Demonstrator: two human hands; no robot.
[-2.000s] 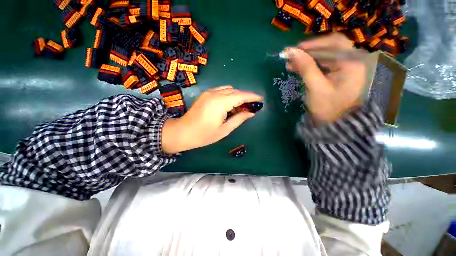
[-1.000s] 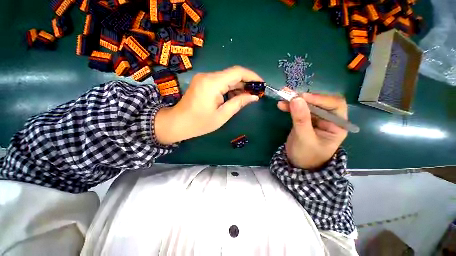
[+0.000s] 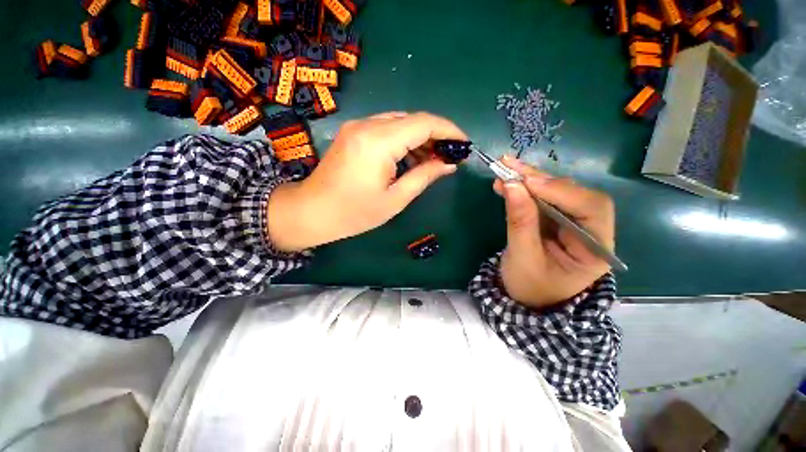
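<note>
My left hand (image 3: 358,181) pinches a black connector housing (image 3: 452,151) between thumb and fingertips; most of the housing is hidden by the fingers. My right hand (image 3: 558,234) holds slim metal tweezers (image 3: 579,231) between thumb and fingers. The tweezers' tips point up-left and are at the right end of the housing. I cannot tell whether a small piece is between the tips. A loose pile of tiny grey pins (image 3: 528,115) lies on the green bench just above my right hand. A single housing (image 3: 423,246) lies below my hands.
A heap of black-and-orange housings (image 3: 231,72) lies at the upper left, reaching down to my left wrist. Another heap (image 3: 646,51) is at the upper right. An open tan box (image 3: 665,129) with grey pins stands beside it. A crumpled clear plastic bag (image 3: 783,88) is at the right edge.
My right hand has come from above the grey pile down-left, bringing the tweezers to the housing. Over the last second, the tweezers have become steeper. My left hand still holds the housing.
</note>
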